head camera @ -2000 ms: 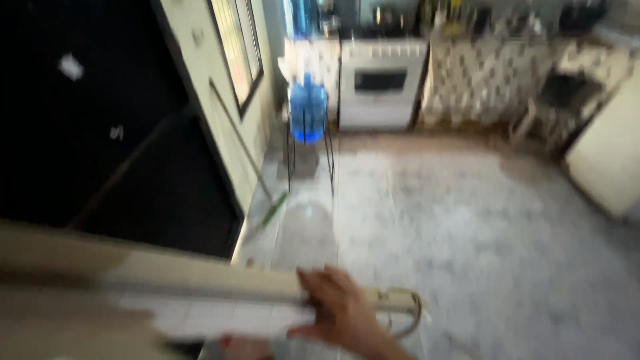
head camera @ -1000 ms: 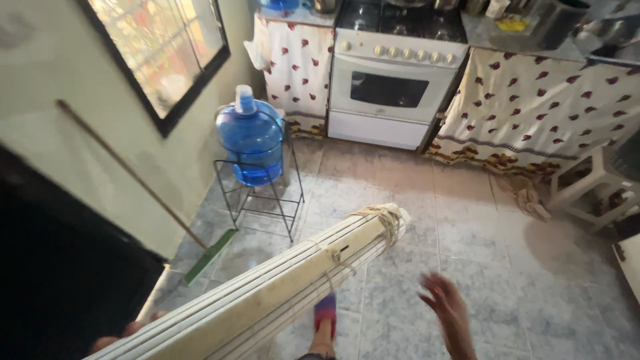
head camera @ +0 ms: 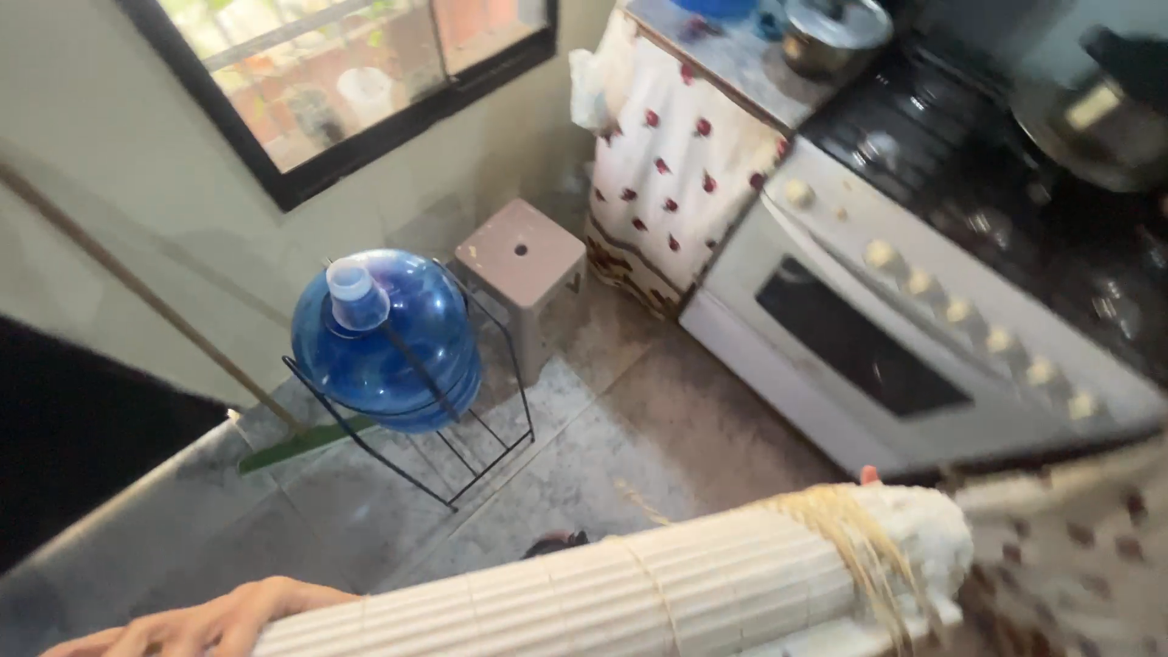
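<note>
A long bundle of white slats (head camera: 584,593), rolled and tied with cord, reaches from the bottom left to the lower right. My left hand (head camera: 210,620) grips its near end, with the fingers over the top. Tan cord (head camera: 844,534) is wound several times around the far end, and a thinner string circles the middle. Of my right hand only a fingertip (head camera: 869,474) shows, just behind the wound end; the rest is hidden by the bundle.
A blue water jug (head camera: 392,338) rests in a black wire stand (head camera: 493,465), beside a plastic stool (head camera: 522,251). Left of it a green squeegee (head camera: 306,444) leans on the wall under a window. At the right stands a white stove (head camera: 821,365) with pots, beside a curtained counter (head camera: 657,173).
My right hand, apart from the bundle a second ago, is now behind its corded end. The view has swung nearer to the jug and stove.
</note>
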